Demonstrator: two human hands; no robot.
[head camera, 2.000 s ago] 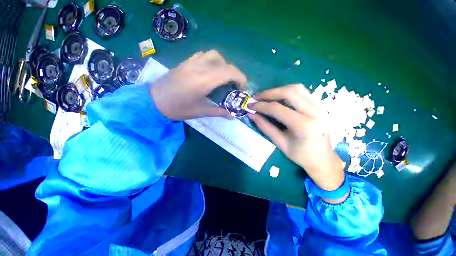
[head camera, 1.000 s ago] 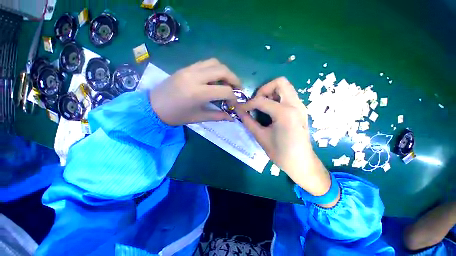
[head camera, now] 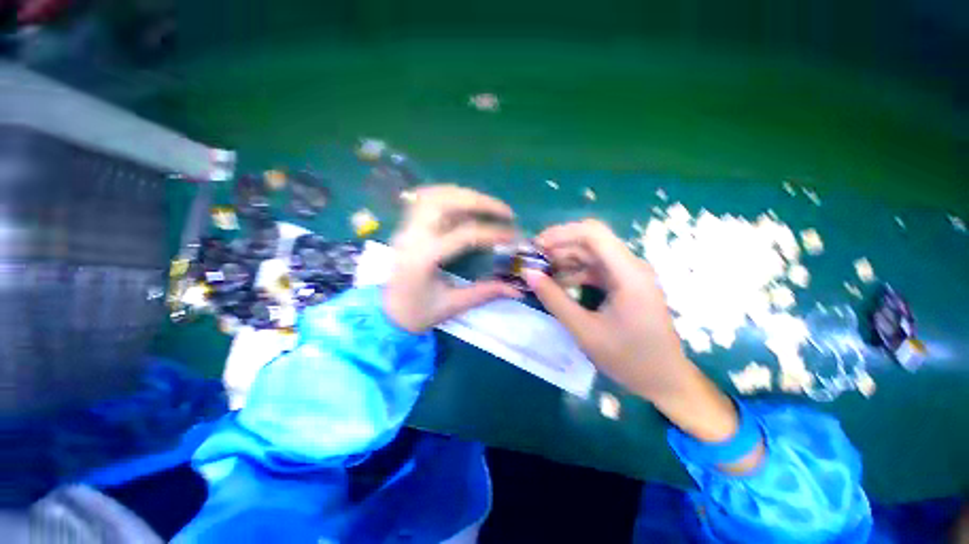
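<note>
The frame is blurred. My left hand (head camera: 452,250) grips a round electronic housing (head camera: 517,264) by its left side, above the green bench. My right hand (head camera: 616,308) is at the housing's right side, thumb and fingers closed on its edge, near a small yellow-amber spot. The fingers hide much of the housing, and I cannot tell whether a small piece is between the right fingertips. A long white printed strip (head camera: 531,345) lies on the bench under my hands.
Blurred dark housings (head camera: 319,260) with batteries cluster at left, beside ribbed trays (head camera: 80,255) and a pale metal frame (head camera: 117,128). A heap of white square pieces (head camera: 717,271) lies right, with thin white loops (head camera: 834,356). A single housing (head camera: 893,319) stands at far right.
The view has tilted up and shifted, so the bench items appear lower and farther right, and more trays and frame show at left. Both hands remain together at the housing.
</note>
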